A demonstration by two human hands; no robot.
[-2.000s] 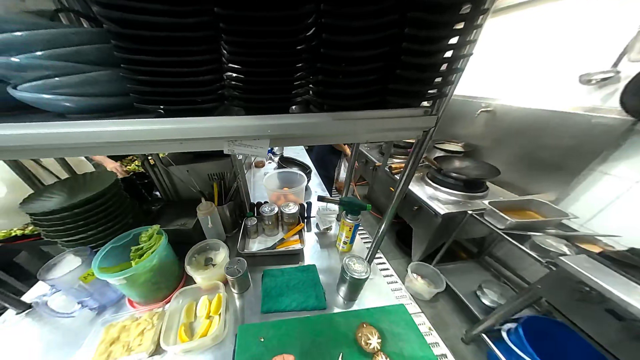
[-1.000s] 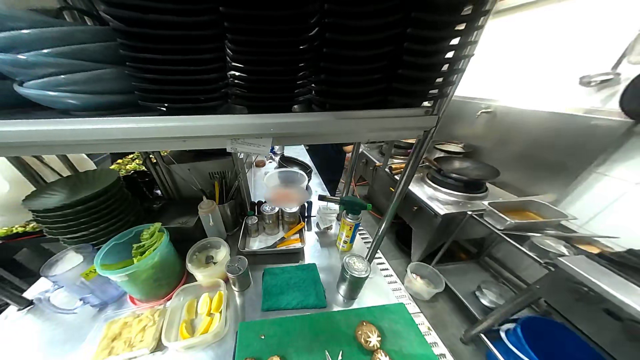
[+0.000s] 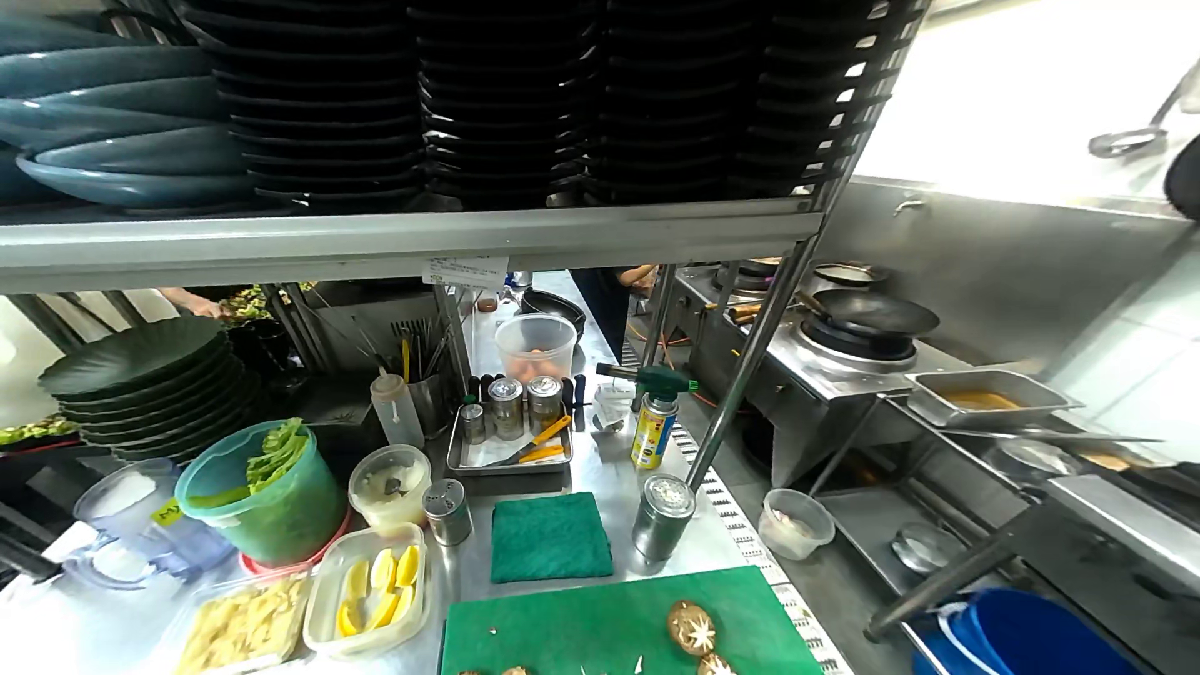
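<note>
Neither of my hands shows in the head view. Along the bottom lies a green cutting board (image 3: 600,619). A brown mushroom cap (image 3: 692,626) with a pale star-shaped cut rests on its right part, with another carved cap (image 3: 715,665) touching it below. Small pale scraps and the tops of brown pieces appear at the lower edge. Behind the board is a folded green cloth (image 3: 550,537), between a small metal shaker (image 3: 447,513) and a larger metal shaker (image 3: 664,517). A plastic box (image 3: 367,591) of lemon wedges stands to the left.
A metal shelf (image 3: 403,244) with stacked dishes crosses overhead. Behind the cloth are a tray (image 3: 511,461) with shakers and orange-handled knives, and a gas torch (image 3: 655,417). A green tub (image 3: 272,506) of leaves stands left. A wok (image 3: 867,314) is on the right stove; other people are partly visible behind.
A fingertip seen at the bottom edge two seconds ago is out of view. The clear plastic container behind the tray looked raised and blurred one second ago; now it stands on the counter.
</note>
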